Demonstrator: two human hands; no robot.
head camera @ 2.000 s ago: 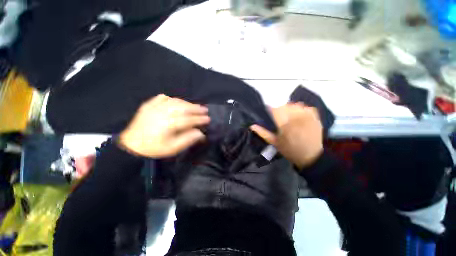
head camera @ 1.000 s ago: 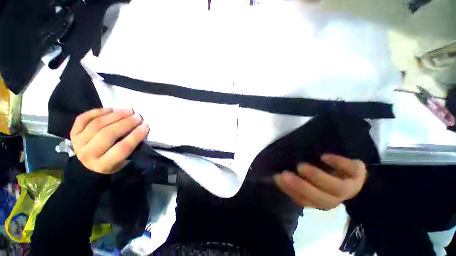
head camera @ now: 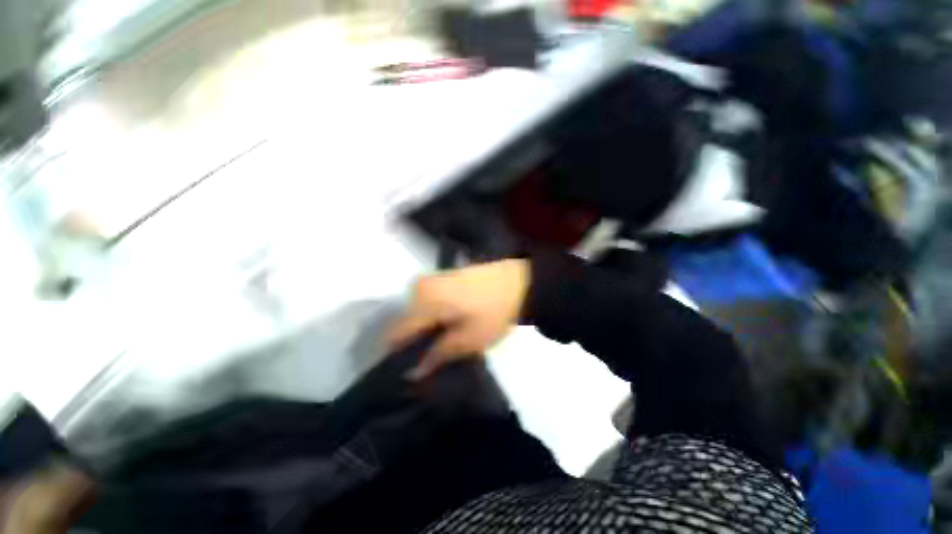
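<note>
The view is strongly blurred. My right hand (head camera: 465,313) is near the middle, its fingers closed on the edge of a black garment panel (head camera: 230,448). The panel runs left across the bottom, near my lap. A greyish-white sheet (head camera: 313,349) lies along its upper side; where the two meet is too blurred to tell. My left hand (head camera: 47,503) is at the lower left corner, small, blurred and cut off by the edge. Whether it holds the dark cloth beside it cannot be told.
Snips with pink-red handles (head camera: 433,71) lie on the white table (head camera: 313,156) at the top, beside a black scrap (head camera: 491,37). Beyond the table edge are dark and red cloth, a white piece (head camera: 715,193), and blue items (head camera: 741,266) at the right.
The view has swung to the right. The white piece with black strips is no longer seen spread out. My left hand is now at the lower left corner; my right hand is now closed on the cloth edge.
</note>
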